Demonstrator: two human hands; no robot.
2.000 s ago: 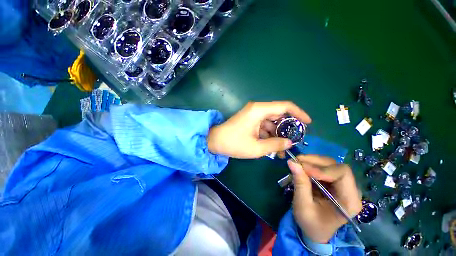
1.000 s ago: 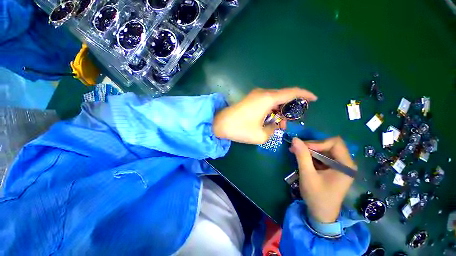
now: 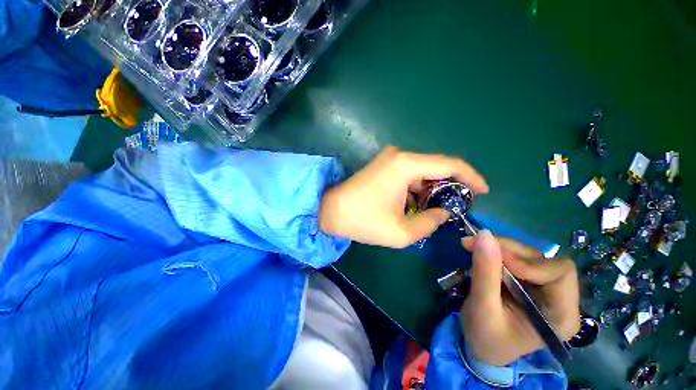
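My left hand [image 3: 389,199] holds a round watch housing [image 3: 449,196] with a dark glossy centre and shiny rim, between thumb and fingers above the green mat. A small yellow-gold piece shows beside the housing, partly hidden by my left fingers. My right hand [image 3: 519,297] holds long silver-grey tweezers [image 3: 526,298] like a pen. Their tip is at the lower edge of the housing's dark centre. A blue adhesive sheet [image 3: 513,231] lies under and behind my hands. Whether the tips pinch a part is too small to tell.
White pouch batteries [image 3: 559,171] and small dark parts [image 3: 650,221] are scattered at the right. Loose housings [image 3: 585,332] lie lower right. A clear blister tray [image 3: 221,122] of housings is upper left, beside a yellow item [image 3: 120,99] with black cord. A blue sleeve shows far left.
The tweezers moved from the patterned blue sheet one second ago up to the housing. The housing, tilted then, now faces more upward. The view has shifted slightly, moving the loose parts rightward.
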